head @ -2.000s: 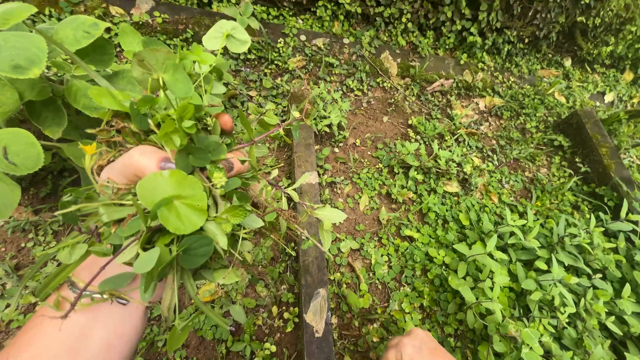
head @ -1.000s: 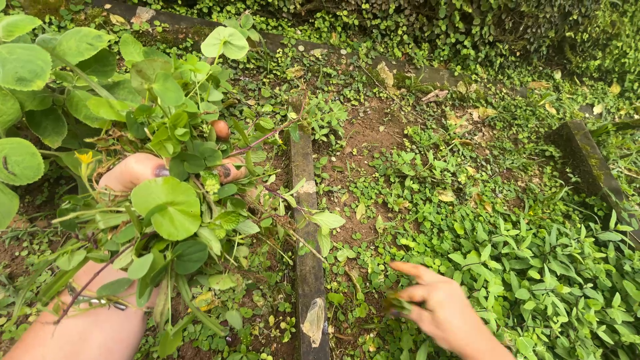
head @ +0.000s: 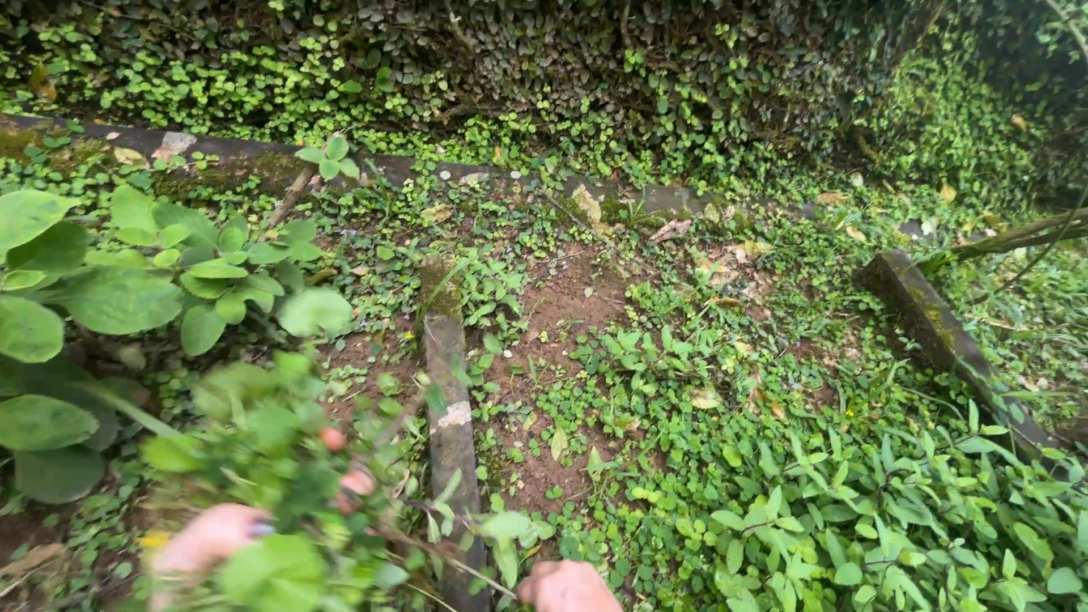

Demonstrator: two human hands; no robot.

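Note:
My left hand [head: 212,544], at the lower left, is closed around a leafy bunch of pulled green weeds [head: 280,476], blurred by motion. Round leaves and thin stems stick out of the bunch toward the right. At the bottom edge is my right hand [head: 571,586], only partly in view, beside a thin stem that reaches from the bunch; its fingers are mostly cut off, so whether it holds anything is hidden. Between the hands runs a narrow concrete edging [head: 455,459] with a pale patch. Bare reddish soil [head: 565,306] shows right of it among low clover-like plants.
A large broad-leaved plant [head: 119,297] grows at the left. A mossy edging [head: 255,161] crosses the back below a leafy hedge [head: 595,76]. Another raised edging [head: 935,323] stands at the right, with dense leafy plants [head: 850,527] in front of it.
The view has tilted up toward the hedge. My right hand, seen with a finger extended a second ago, is now beside the bunch's stems. My left hand keeps its hold on the weeds.

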